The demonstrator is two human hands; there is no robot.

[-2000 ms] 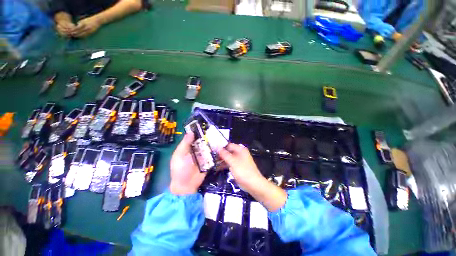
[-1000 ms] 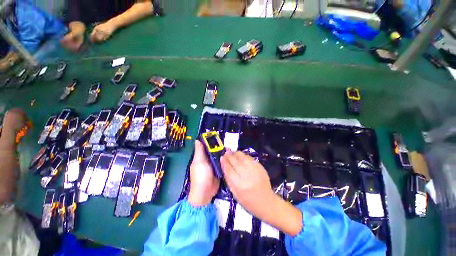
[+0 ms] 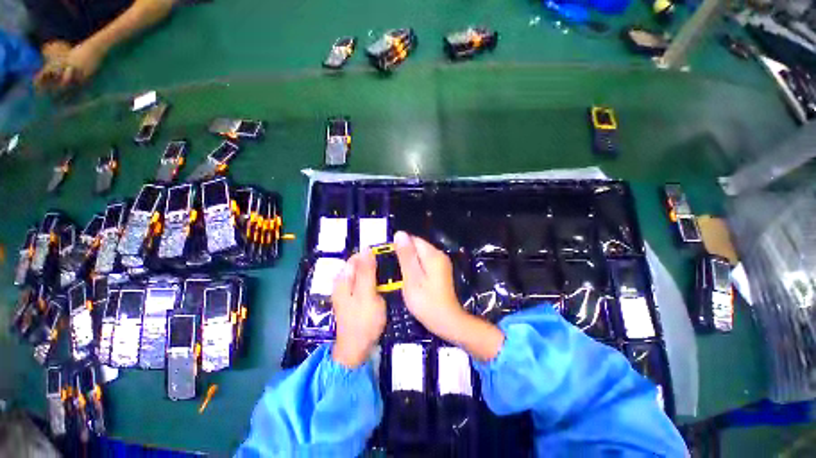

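A phone front housing (image 3: 388,273) with a yellow frame round a dark screen window is held upright between my two hands over the tray. My left hand (image 3: 358,300) grips its left side and my right hand (image 3: 426,282) its right side. Its lower keypad part is partly hidden between my palms. The black parts tray (image 3: 519,185) lies under my hands. White-faced flat parts (image 3: 409,368) sit in some of its pockets, in the front row, at the back left and at the right.
Stacked phone units (image 3: 143,313) with orange edges cover the left. Single phones (image 3: 337,141) and a yellow-framed housing (image 3: 604,130) lie beyond the tray. Phones (image 3: 717,291), a cardboard piece (image 3: 715,234) and clear trays (image 3: 778,295) are at right. Another person's hands (image 3: 67,70) rest at the far left.
Two seconds ago my hands held a silver board unit and a white part; now the yellow-framed housing is held. Since one second ago, my fingers have moved to both its sides.
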